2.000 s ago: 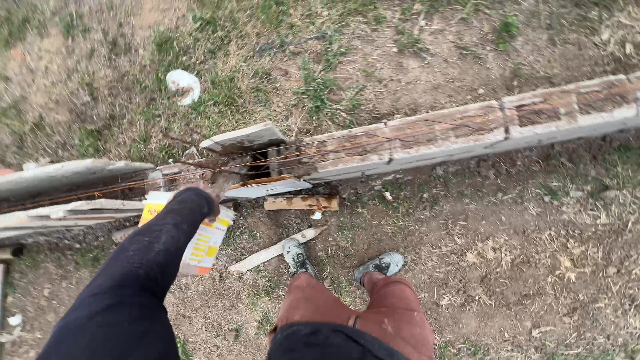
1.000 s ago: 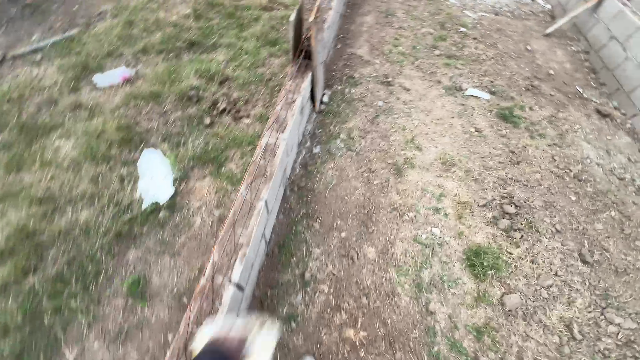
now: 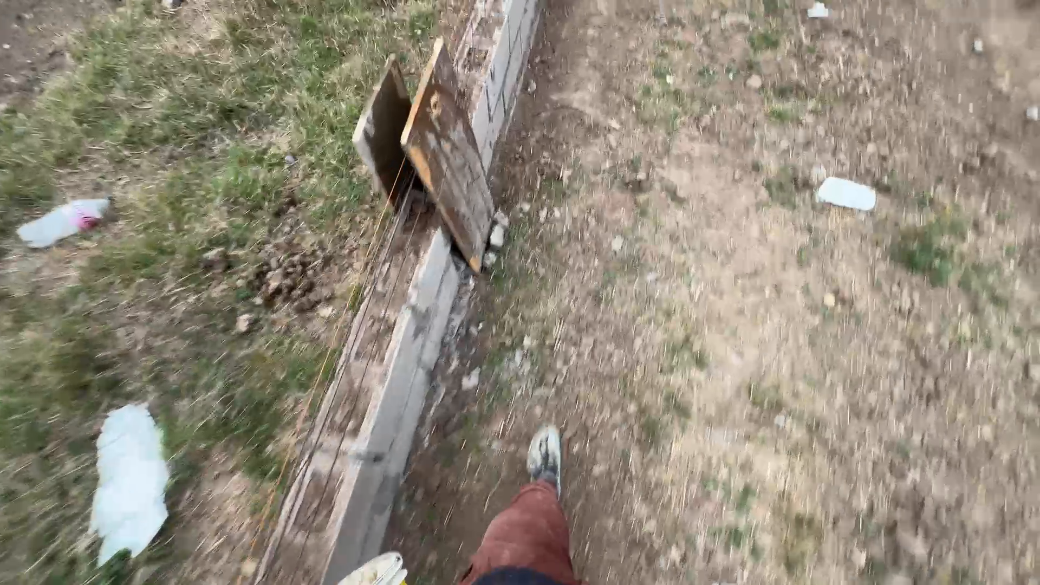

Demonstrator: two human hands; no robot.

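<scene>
Neither of my hands shows in the head view. At the bottom edge, a whitish rim with a bit of yellow, apparently part of a bucket [image 3: 375, 571], pokes into view beside the wall; whether a hand holds it is hidden. A low concrete block wall [image 3: 388, 414] runs up and away on the left, with rebar and string along its top. Two weathered boards [image 3: 451, 154] stand on edge across from each other at the wall, with a narrow gap between them. My shoe [image 3: 544, 453] is on the dirt right of the wall.
Left of the wall, a crumpled white plastic piece [image 3: 130, 483] and a plastic bottle [image 3: 65, 222] lie on the grass. A white flat piece [image 3: 847, 194] lies on the dirt at right. Small rubble [image 3: 497, 236] sits at the board's foot.
The view has swung strongly, and the wall now runs away from me. My left arm, over a white and yellow container two seconds ago, is out of view. The pair of boards is closer.
</scene>
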